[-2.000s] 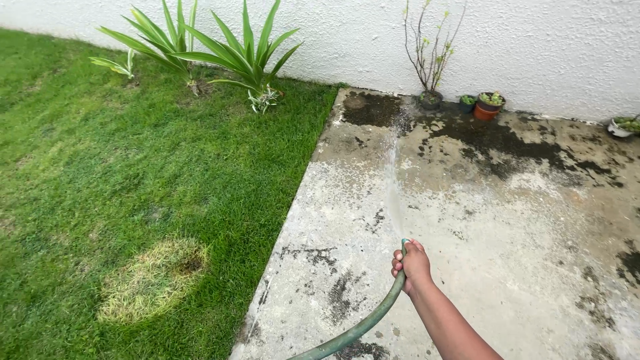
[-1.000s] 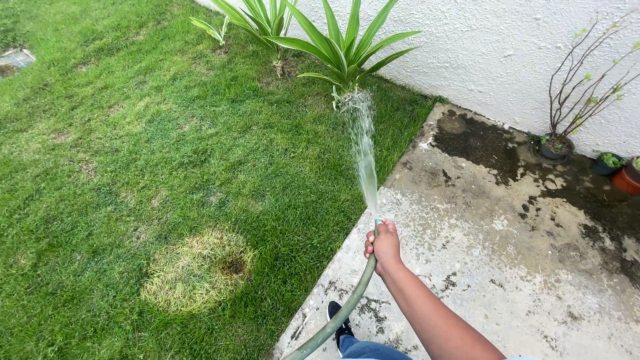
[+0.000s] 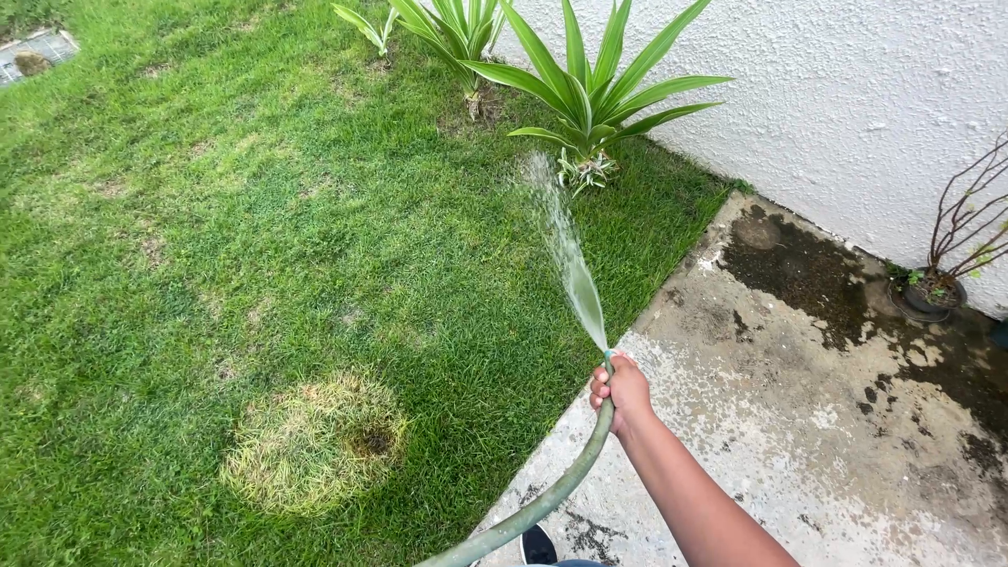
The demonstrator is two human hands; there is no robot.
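Note:
My right hand (image 3: 622, 391) is closed around the end of a green garden hose (image 3: 563, 484), with the thumb at its mouth. From there a fan of water (image 3: 573, 272) sprays up and to the left, over the lawn (image 3: 331, 228). The spray's far end falls just left of the base of a green-leaved plant (image 3: 591, 110) by the wall. The hose curves down out of the bottom edge. My left hand is out of view.
A white textured wall (image 3: 827, 102) runs behind the stained concrete slab (image 3: 795, 441). A potted shrub (image 3: 935, 290) stands against it at right. A yellowed grass patch (image 3: 315, 445) lies lower left. My shoe (image 3: 537, 545) shows at the bottom.
The water jet has swung left, from the concrete near the wall, across the plant's base, to the grass beside it. The view has turned left.

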